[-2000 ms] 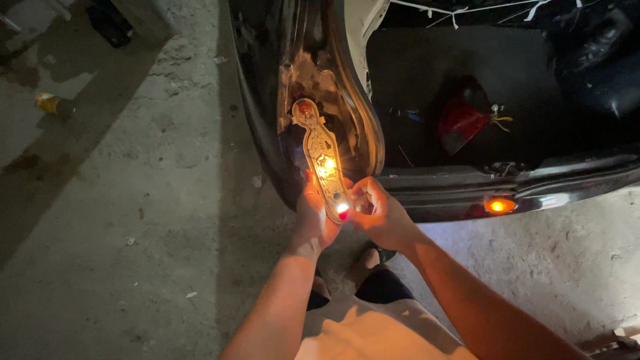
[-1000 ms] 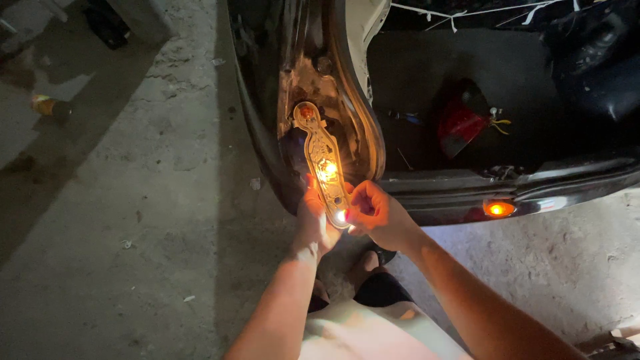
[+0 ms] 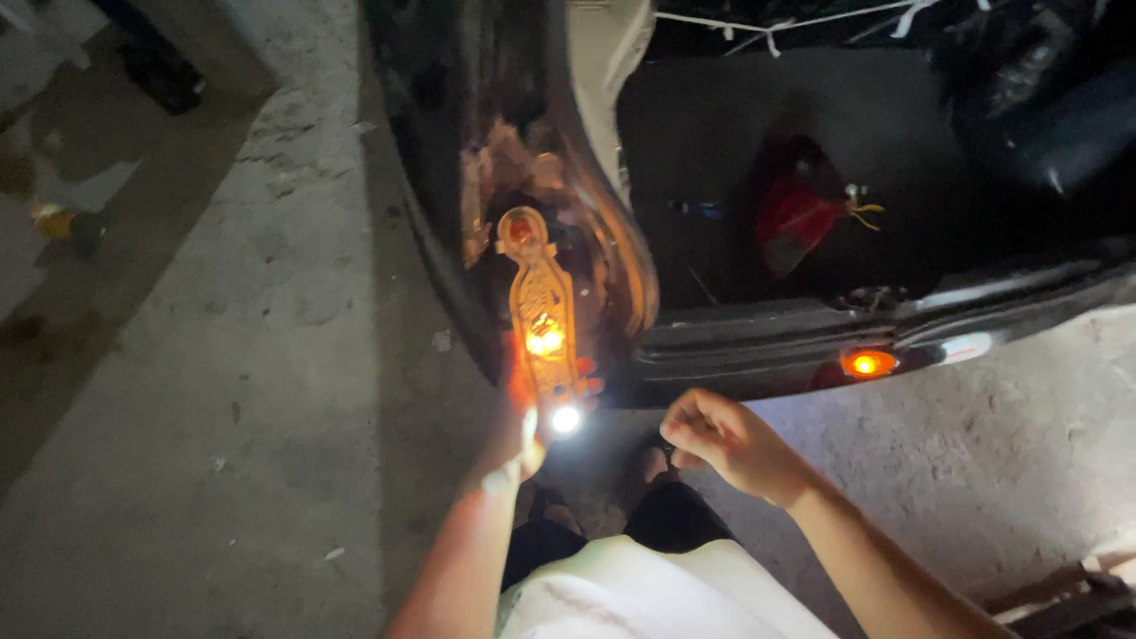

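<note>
My left hand holds a tail light bulb holder plate by its lower end, in front of the lamp recess at the car's rear corner. An amber bulb glows in the middle of the plate, and a white bulb shines at its bottom end. A reddish bulb, unlit, sits at the top. My right hand is to the right of the plate, away from it, with its fingers curled; whether something small is between them is hidden.
A red lamp part with yellow wires lies in the open trunk. An amber light glows on the car's rear edge. A dark object stands on the concrete floor at upper left.
My right hand has moved off the plate's lower end to the right. The white bulb there is now uncovered and shines brightly. My left hand still holds the plate.
</note>
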